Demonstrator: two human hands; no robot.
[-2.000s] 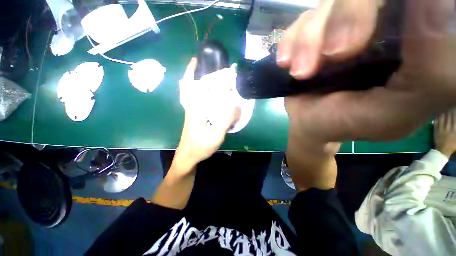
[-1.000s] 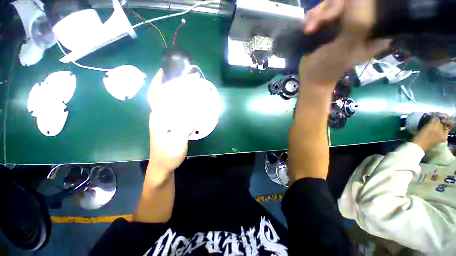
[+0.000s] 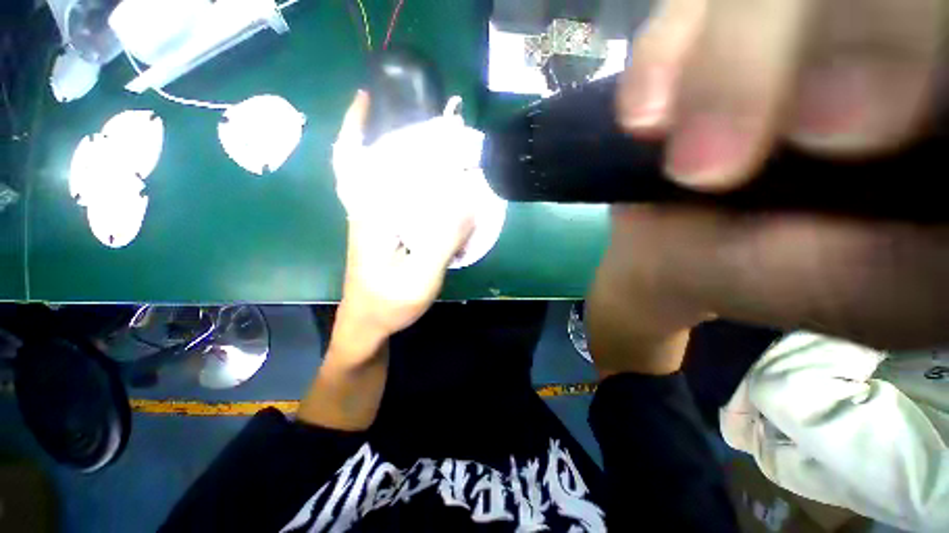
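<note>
My left hand (image 3: 390,255) holds a white camera housing (image 3: 421,167) over the bench's near part; glare washes out its detail. A black rounded camera head (image 3: 404,92) sits at its far side, with thin red and yellow wires (image 3: 366,23) running away from it. My right hand (image 3: 728,115) is large and blurred near the lens, gripping a thick black electric screwdriver (image 3: 583,146). The screwdriver's front end reaches the housing's right side; its tip is hidden in glare.
Several white cover plates (image 3: 117,172) overlap at left, with another (image 3: 262,133) nearer the housing. White camera bodies (image 3: 172,36) lie at far left. A screw feeder (image 3: 567,52) stands at the far side. A person's pale sleeve (image 3: 832,416) is at right; stools are below.
The screwdriver has come down from the upper right to the housing, covering the black parts at right. One second ago it was away near the feeder. My left hand still holds the housing.
</note>
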